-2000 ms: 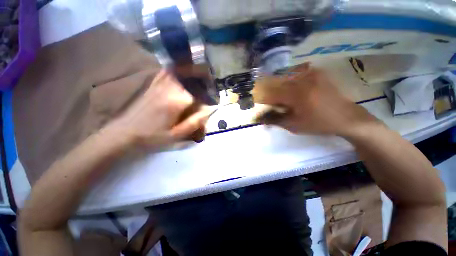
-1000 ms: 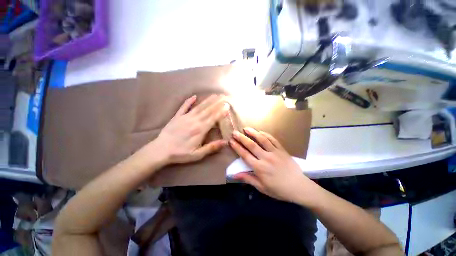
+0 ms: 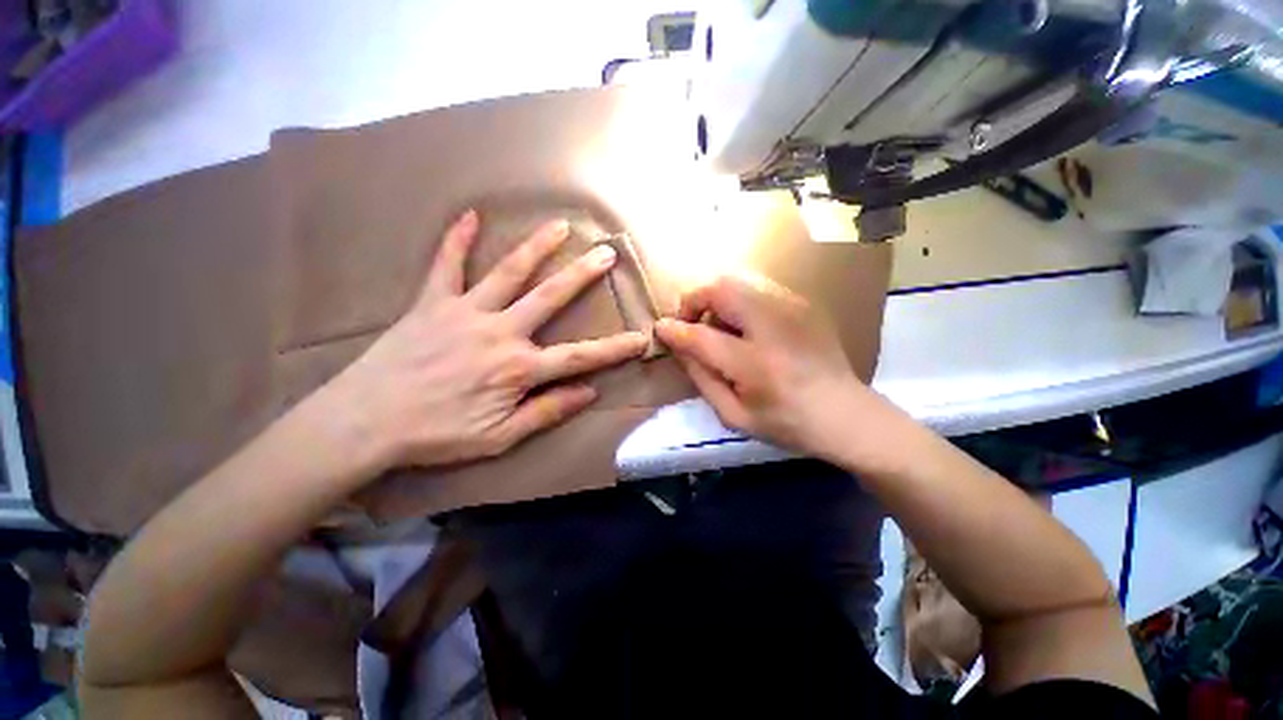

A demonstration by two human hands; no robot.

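Observation:
A large brown garment panel (image 3: 169, 310) lies across the white machine table and under the lit sewing head. A narrow folded brown strip (image 3: 633, 291) lies on it just left of the bright light. My left hand (image 3: 486, 352) is spread flat on the panel, its fingertips at the strip's left side. My right hand (image 3: 760, 359) pinches the strip's lower right end between thumb and fingers. The presser foot area (image 3: 830, 211) is above and right of my hands; glare hides the needle.
The white sewing machine (image 3: 858, 85) fills the upper right. A purple basket (image 3: 92, 63) is at the upper left. A dark slim tool (image 3: 1034, 194) and a whitish scrap (image 3: 1185, 274) lie right of the machine head. Brown cloth pieces (image 3: 940, 619) hang below the table edge.
My left hand has gone from fingers together to spread flat. My right hand's fingers have closed into a pinch at the strip's lower end. The view has shifted, with the panel extending further left.

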